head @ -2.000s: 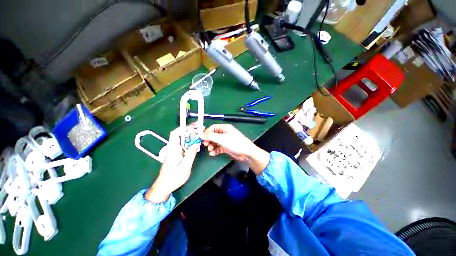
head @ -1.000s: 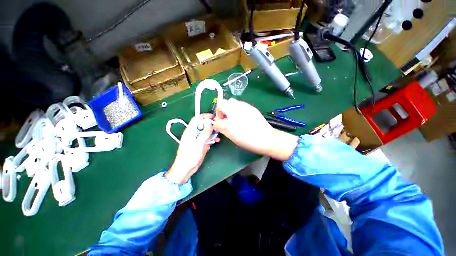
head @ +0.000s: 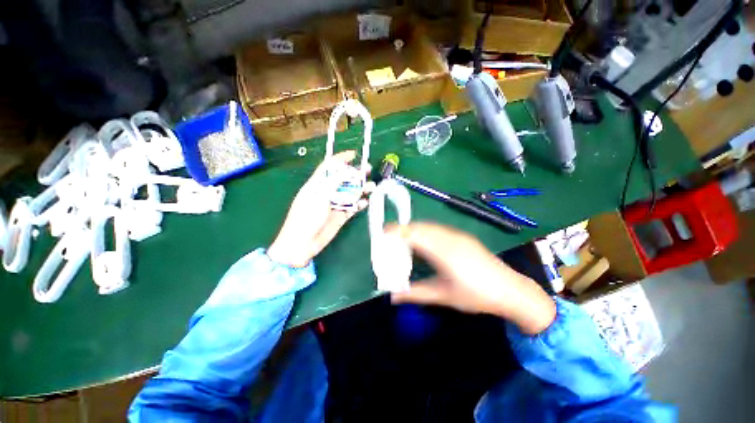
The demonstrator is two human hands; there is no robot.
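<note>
My left hand [head: 316,216] holds a white looped housing half [head: 367,136] upright, with a blue-and-white insert [head: 346,195] in its rounded end. My right hand [head: 464,268] holds a second white housing half [head: 389,248] by its solid end, its loop pointing up, just right of and lower than the first. The two halves are apart. The mallet [head: 451,198] lies behind my right hand, its yellow-green face toward the left. Blue-handled nippers [head: 507,204] lie open right of it.
White housings [head: 108,194] are heaped at the left, beside a blue bin [head: 217,144] of tiny pieces. Cardboard boxes [head: 290,78] line the back. Two grey screwdriver-like tools [head: 556,124] and a clear cup [head: 433,135] are behind. A red stool [head: 687,231] stands right.
My right hand has left the insert and now holds the second housing half, which lay on the bench before. The view has shifted, so bench items appear farther right.
</note>
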